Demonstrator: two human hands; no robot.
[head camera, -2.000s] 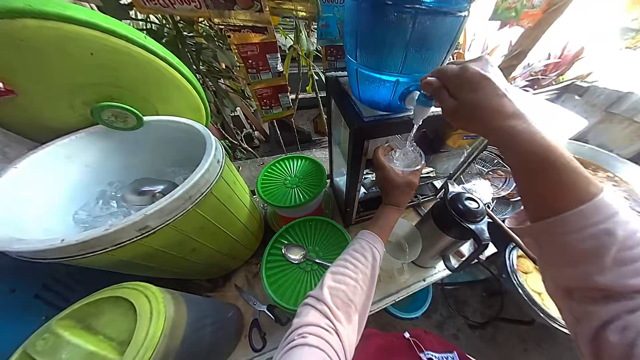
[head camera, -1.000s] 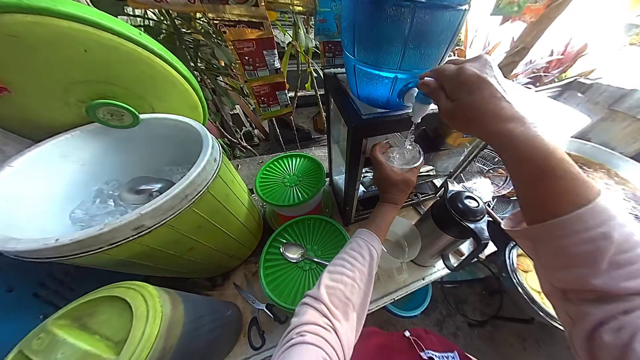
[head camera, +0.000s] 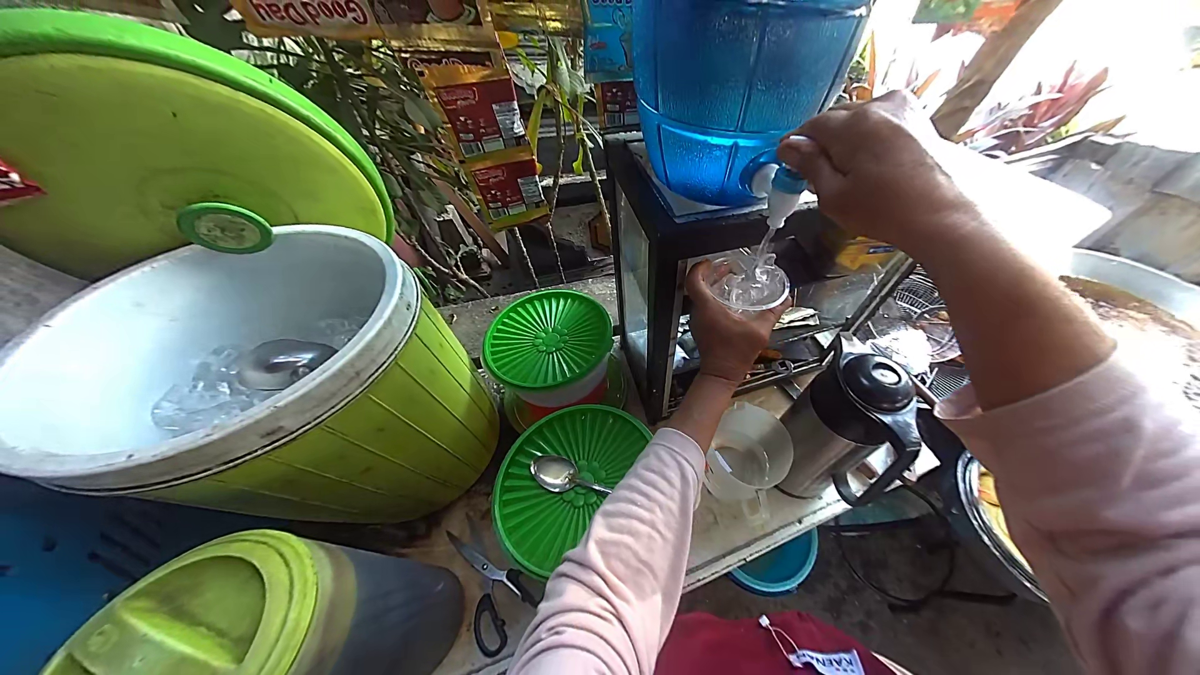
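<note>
My left hand (head camera: 729, 328) grips a clear plastic cup (head camera: 750, 284) with ice in it, under the white spout of a blue water dispenser (head camera: 750, 103). Water runs from the tap (head camera: 786, 192) into the cup. My right hand (head camera: 872, 173) has its fingers on the tap's blue handle. The dispenser stands on a black-framed glass case (head camera: 637, 272). Below my left hand are a translucent plastic jug (head camera: 747, 450) and a steel vacuum jug (head camera: 834, 422) with a black top.
At left, a green ice cooler (head camera: 412, 441) holds ice and a metal scoop (head camera: 284, 364). Two green lids (head camera: 547, 337), one bearing a spoon (head camera: 555, 473), and scissors (head camera: 489, 572) lie near my left arm. A lidded pitcher (head camera: 206, 600) stands lower left; a large pan (head camera: 1134, 272) is at right.
Both hands keep nearly the same places at the tap and the cup. Water runs in all the frames.
</note>
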